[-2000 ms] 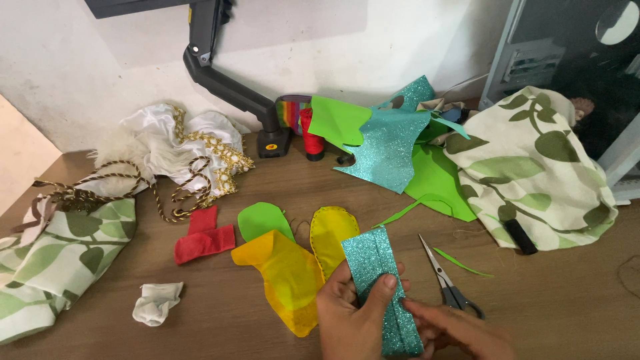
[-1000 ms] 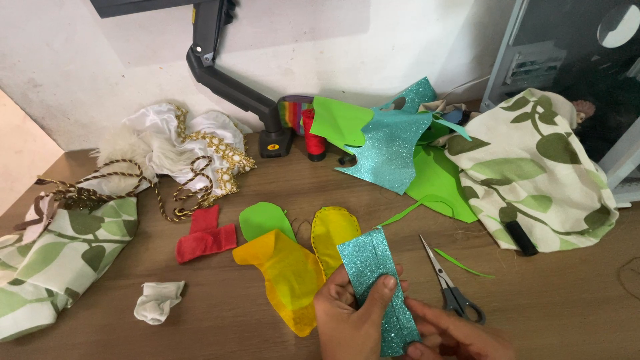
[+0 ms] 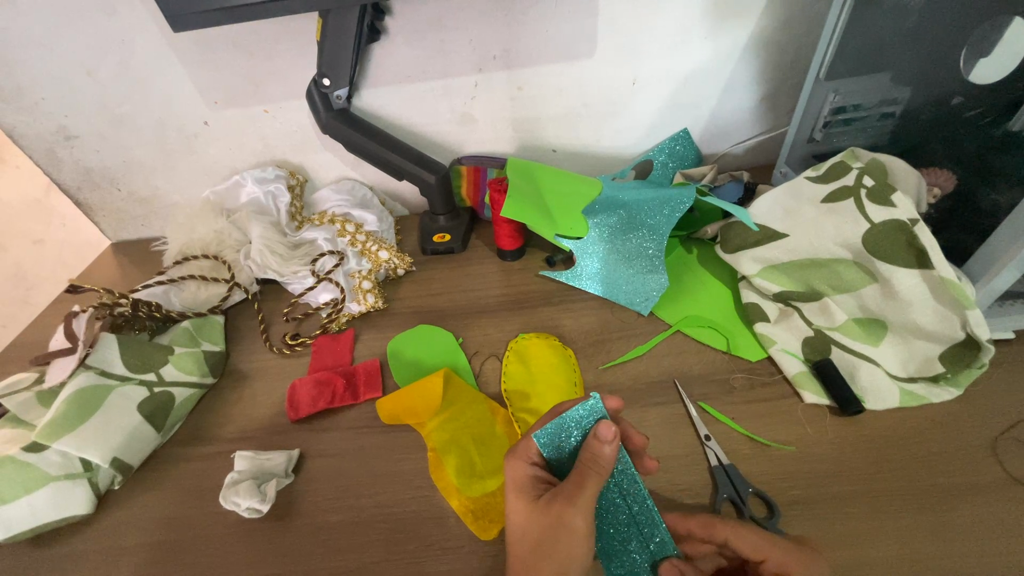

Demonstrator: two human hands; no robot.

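My left hand (image 3: 560, 488) grips a strip of teal glitter craft foam (image 3: 632, 512), its thumb pressed on the upper part. A lengthwise line or edge runs down the strip. At the strip's lower right end, my right hand (image 3: 736, 548) pinches it near the corner; part of this hand is cut off by the frame edge. Black-handled scissors (image 3: 726, 468) lie partly open just right of the strip. Left of the hands are a yellow stitched oval piece (image 3: 542, 376), a yellow fabric piece (image 3: 464, 448) and a green rounded piece (image 3: 428, 354).
Red fabric pieces (image 3: 334, 388) and a crumpled white cloth (image 3: 258, 482) lie left. Behind stand a red thread spool (image 3: 507, 224) and a monitor arm base (image 3: 445, 232). Teal glitter foam (image 3: 628, 240), green foam (image 3: 708, 296), leaf-print fabric (image 3: 864, 280) and trimmed white satin (image 3: 264, 216) lie around.
My fingers have shifted slightly on the teal strip, which now stands more tilted, its top leaning left. The other pieces on the table stay where they were.
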